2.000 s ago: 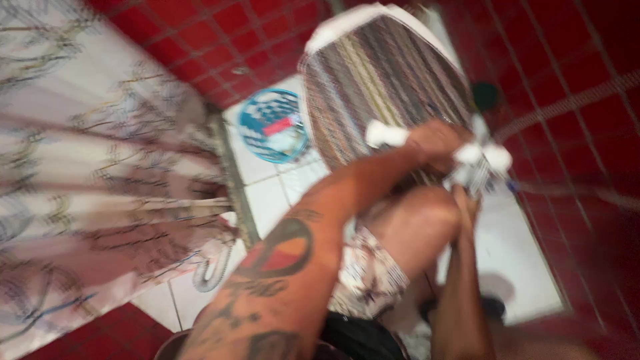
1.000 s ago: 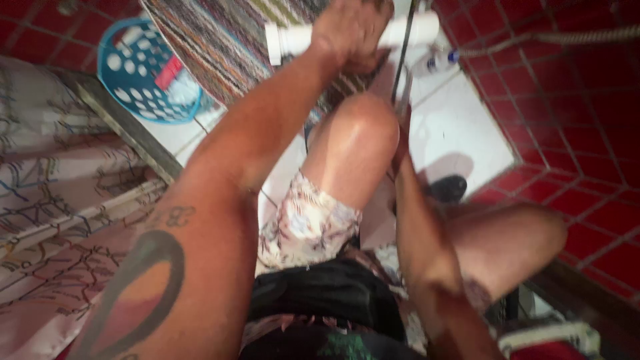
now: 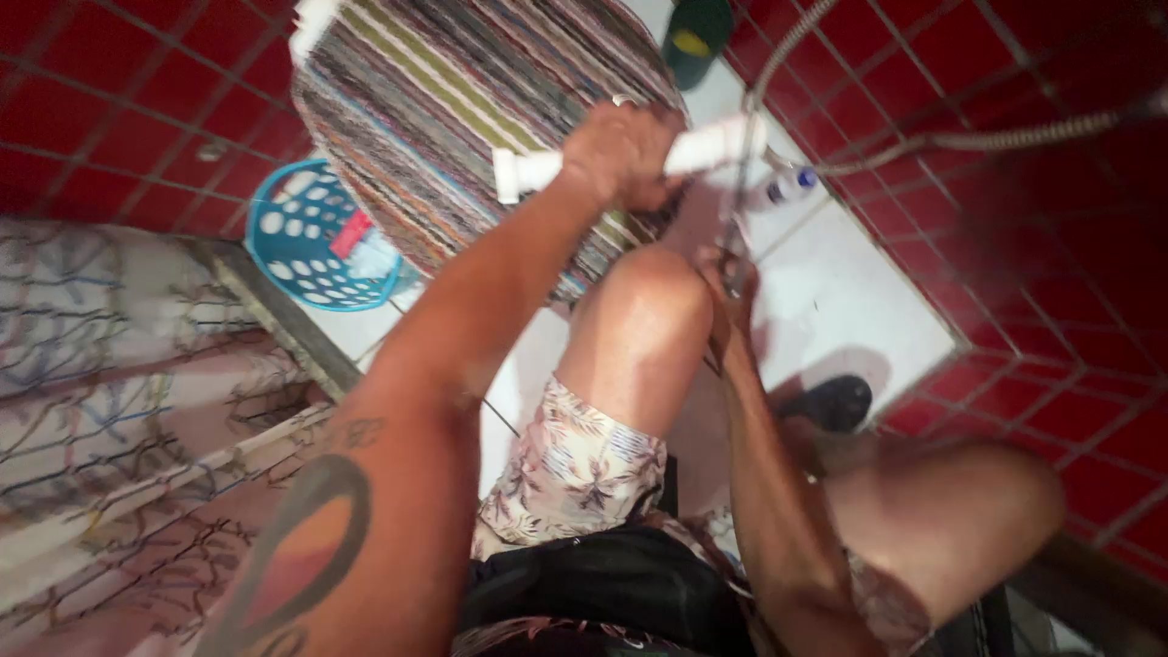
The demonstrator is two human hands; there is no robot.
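My left hand [image 3: 625,157] is closed around a white plastic pipe [image 3: 714,148], which lies crosswise over a striped woven cloth. A flanged end of the pipe shows left of the hand. My right hand [image 3: 727,274] is beside my bent knee, below the pipe's right part, with its fingers closed on a thin, blurred tool [image 3: 744,178]. The tool rises across the pipe near its right end; its exact kind cannot be told. The striped cloth [image 3: 438,109] covers a broad rounded object beyond the hands, which it hides.
A blue perforated plastic basket [image 3: 315,297] with a red item stands at left, by a patterned curtain [image 3: 119,438]. A flexible metal hose [image 3: 985,139] runs along the red tiled wall at right. Small blue-capped items [image 3: 806,178] and dark footwear [image 3: 838,403] are on the white tiles.
The view has shifted. My left hand still grips the pipe.
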